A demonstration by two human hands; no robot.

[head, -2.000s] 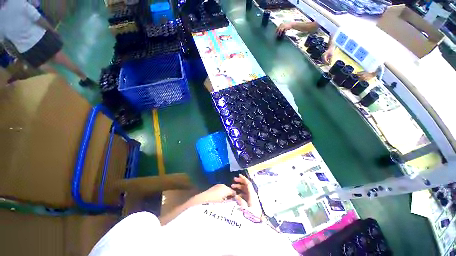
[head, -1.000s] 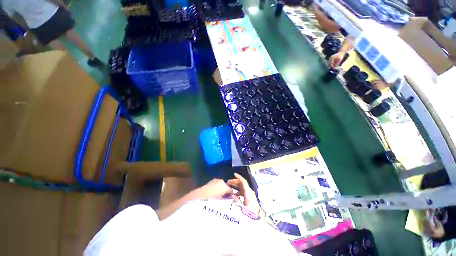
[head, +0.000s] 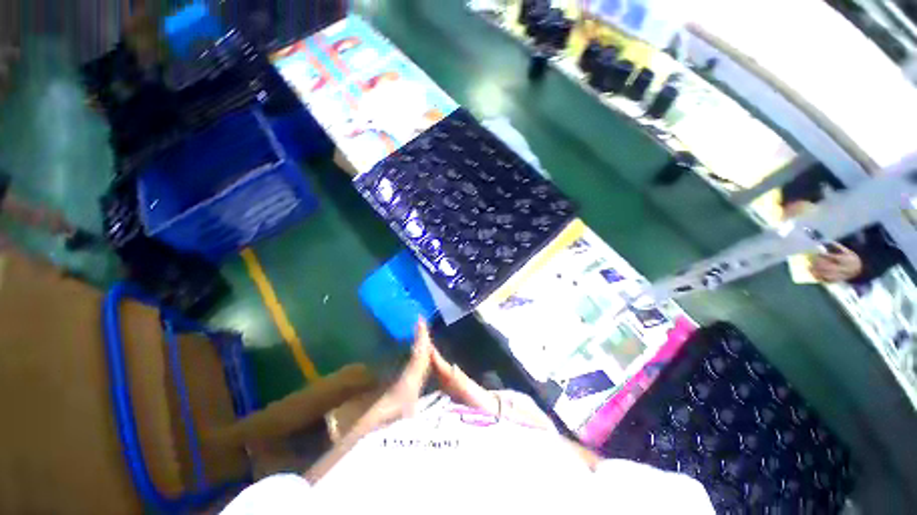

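Observation:
My left hand [head: 410, 377] and my right hand [head: 454, 380] are close together at the lower centre, low in front of my white top. Their fingers are stretched out and the fingertips meet in a peak. Nothing shows in either hand, and the palms are hidden. The glossy black blister tray [head: 468, 206] lies on the bench ahead, beyond my hands. Its round pockets look empty. The printed bench covering [head: 573, 322] with device pictures lies right of my hands.
A second black tray [head: 734, 433] is at the lower right. A cartoon print [head: 364, 86] lies beyond the first tray. A blue crate [head: 226, 196], light blue bin [head: 397, 297], blue trolley handle [head: 121, 392] and cartons [head: 50, 372] stand left. Another person's hand [head: 837, 264] is at right.
The view has swung, so the trays and bench have shifted left and tilted, and more of the lower-right tray shows. My hands have gone from overlapping, bent fingers to straight fingers meeting at the tips.

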